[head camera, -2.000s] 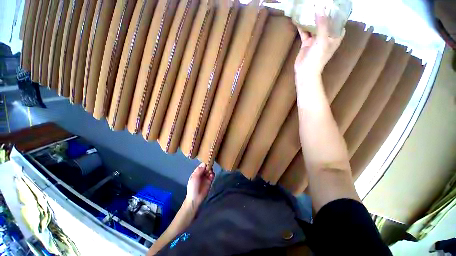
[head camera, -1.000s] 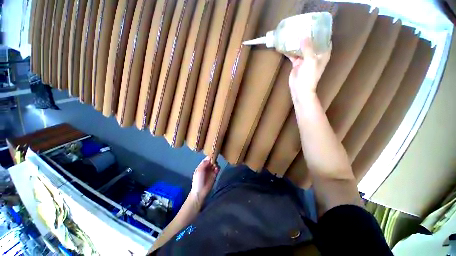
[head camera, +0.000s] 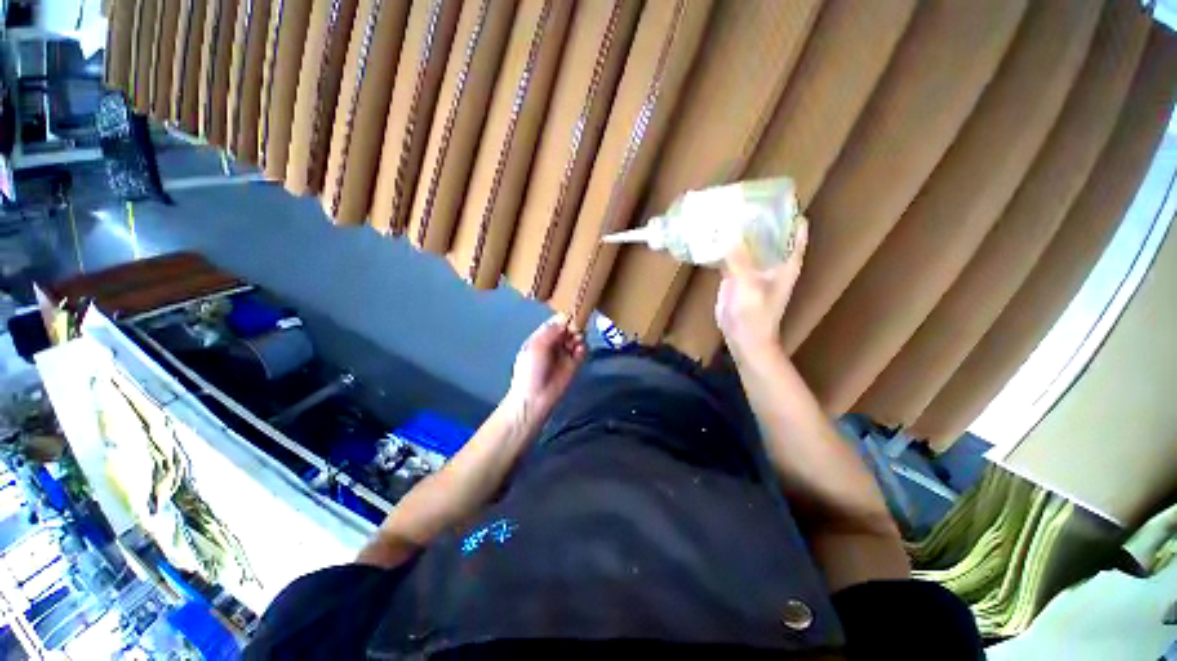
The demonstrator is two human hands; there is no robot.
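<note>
Long brown panels (head camera: 723, 116) lie fanned in an overlapping row. Shiny dark glue lines (head camera: 506, 142) run along the edges of the panels on the left; the panels on the right look matt. My right hand (head camera: 759, 287) holds a translucent whitish glue bottle (head camera: 729, 220) on its side, its narrow nozzle pointing left, near a panel's glued edge. I cannot tell if the tip touches it. My left hand (head camera: 553, 358) pinches the near end of that same panel between its fingertips.
A white table border (head camera: 1052, 375) and a tan sheet (head camera: 1097, 426) lie at the right, with yellow-green strips (head camera: 1000, 549) below. At lower left stand a white-topped table (head camera: 245, 504) with loose strips and blue parts (head camera: 432, 437). Grey floor (head camera: 349, 291) shows between.
My right hand has brought the bottle down along the panel edge towards me, and the glue line there is longer. My left hand still holds the panel end. The view has shifted.
</note>
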